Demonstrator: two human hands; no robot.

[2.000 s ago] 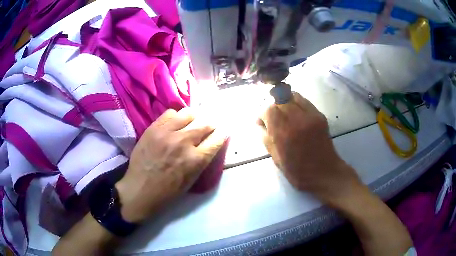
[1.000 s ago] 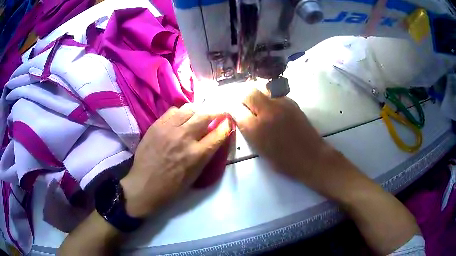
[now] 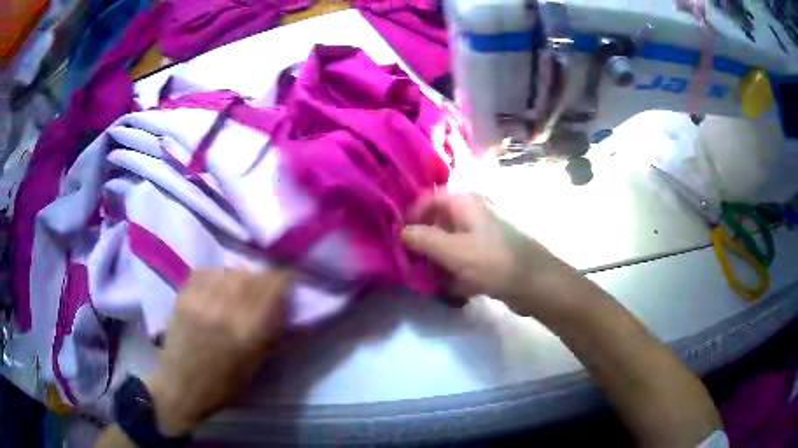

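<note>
The magenta garment (image 3: 359, 131) with its pale lilac-white inner side (image 3: 131, 184) lies bunched on the machine table, left of the needle area. My right hand (image 3: 468, 245) pinches its magenta edge between thumb and fingers, just left of and below the presser foot. My left hand (image 3: 219, 337) is blurred and lies at the lower edge of the pale part; its fingertips are hidden, so its grip is unclear. The white sewing machine head (image 3: 499, 79) stands behind, with bright glare around the presser foot (image 3: 516, 150).
Scissors with green and yellow handles (image 3: 739, 262) lie right of the needle. A pale crumpled cloth (image 3: 674, 140) is behind them. A grey measuring strip (image 3: 700, 350) runs along the curved front edge. More magenta fabric (image 3: 219, 26) lies at the back and left.
The view has shifted left. Both hands have moved left from beside the needle; my right hand is now on the bunched magenta fabric, which is shifted and folded forward. My left hand is lower and farther left.
</note>
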